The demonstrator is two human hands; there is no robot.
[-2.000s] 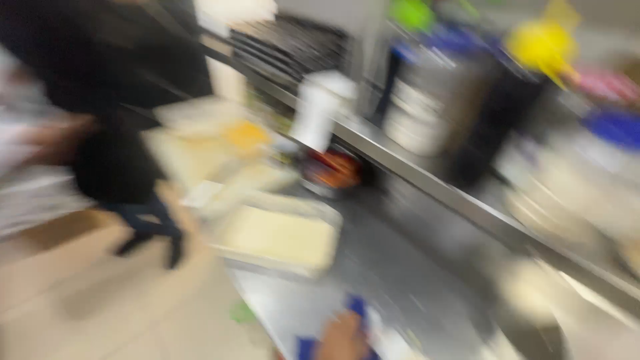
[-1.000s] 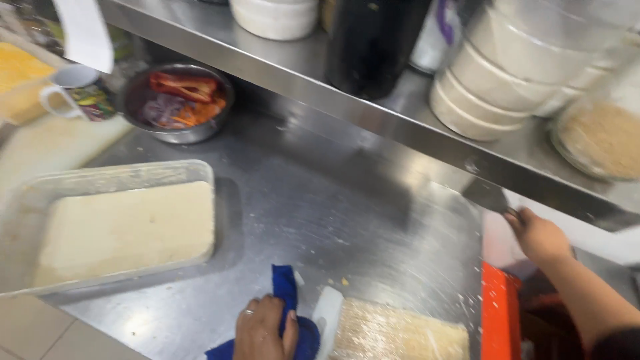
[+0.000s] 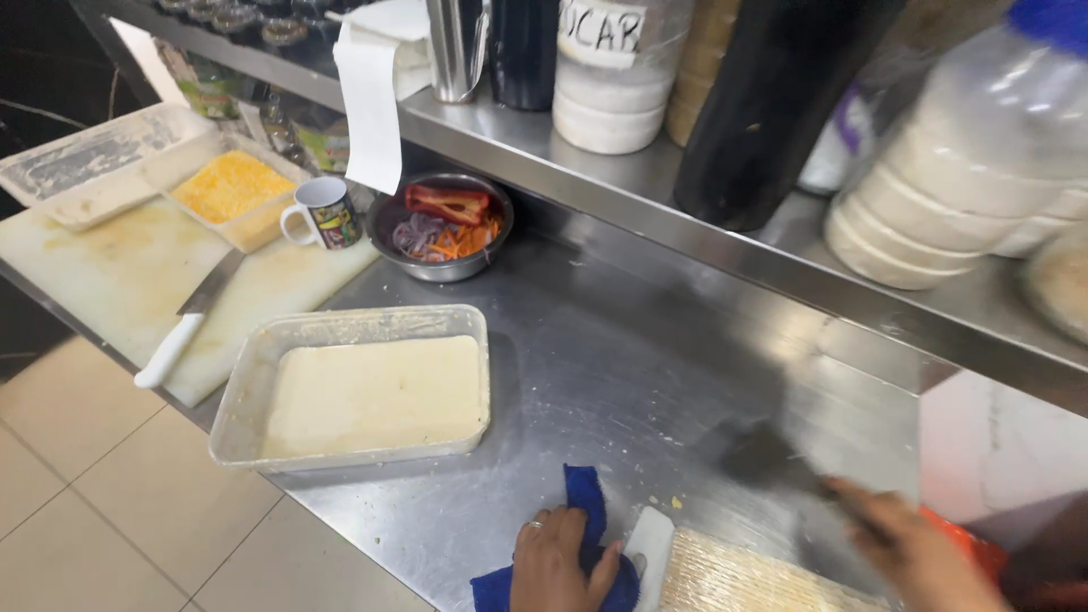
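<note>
My left hand (image 3: 557, 557), with a ring on one finger, rests on a bunched blue cloth (image 3: 585, 501) at the bottom middle of the head view. Right beside it lie a white plastic piece (image 3: 653, 552) and a tray-like block wrapped in clear film (image 3: 739, 578). My right hand (image 3: 909, 535), blurred, grips the handle of a dark flat-bladed tool (image 3: 765, 455), perhaps a spatula or scraper, over the steel counter (image 3: 586, 374). Left of centre sits a plastic container of pale batter (image 3: 374, 391).
On the cutting board (image 3: 110, 280) are a white-handled knife (image 3: 191, 319), a tub of grated cheese (image 3: 234, 187) and a printed mug (image 3: 327, 212). A metal bowl of cut vegetables (image 3: 442, 225) stands behind. Above runs a steel shelf (image 3: 612, 200) with jars and large bottles (image 3: 943, 170). Tiled floor lies left.
My right hand has come down from near the shelf edge to above the counter, with the dark tool in it. My left hand stays on the blue cloth. The view has shifted.
</note>
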